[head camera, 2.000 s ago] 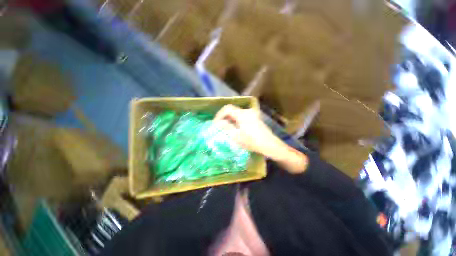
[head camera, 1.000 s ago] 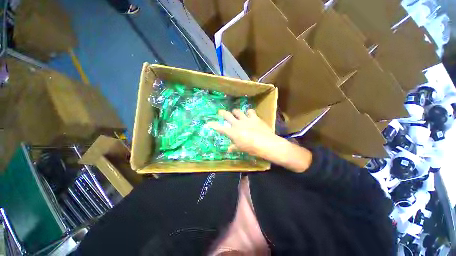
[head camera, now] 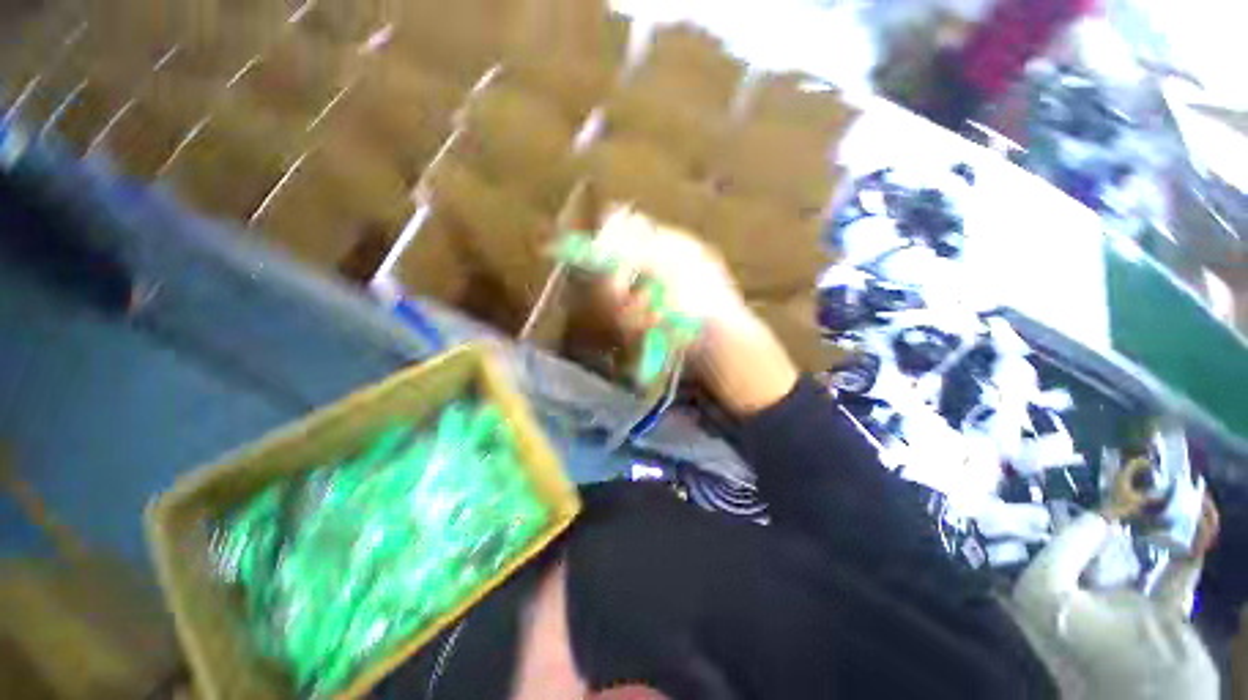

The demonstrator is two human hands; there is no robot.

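Note:
A brown supply carton [head camera: 534, 458] full of green accessory packs [head camera: 397, 527] is tilted against my body at the lower left. My right hand [head camera: 671, 294] is outside the carton, over the near edge of the retail boxes [head camera: 520, 164]. It holds several green accessory packs [head camera: 664, 342], blurred by motion, that stick out around the fingers. The boxes stand open in rows, brown inside, with pale flap edges. My left hand is not in view.
White and black camera units [head camera: 917, 342] lie piled on the table at the right. Another person's gloved hands [head camera: 1095, 561] are at its lower right end. A grey rail [head camera: 274, 260] runs along the boxes, with blue floor [head camera: 110, 397] beyond. Someone in red [head camera: 1020, 55] is at the top.
My right hand has left the supply carton with green packs and moved over the retail boxes. The view has turned, so the carton now appears lower left and tilted.

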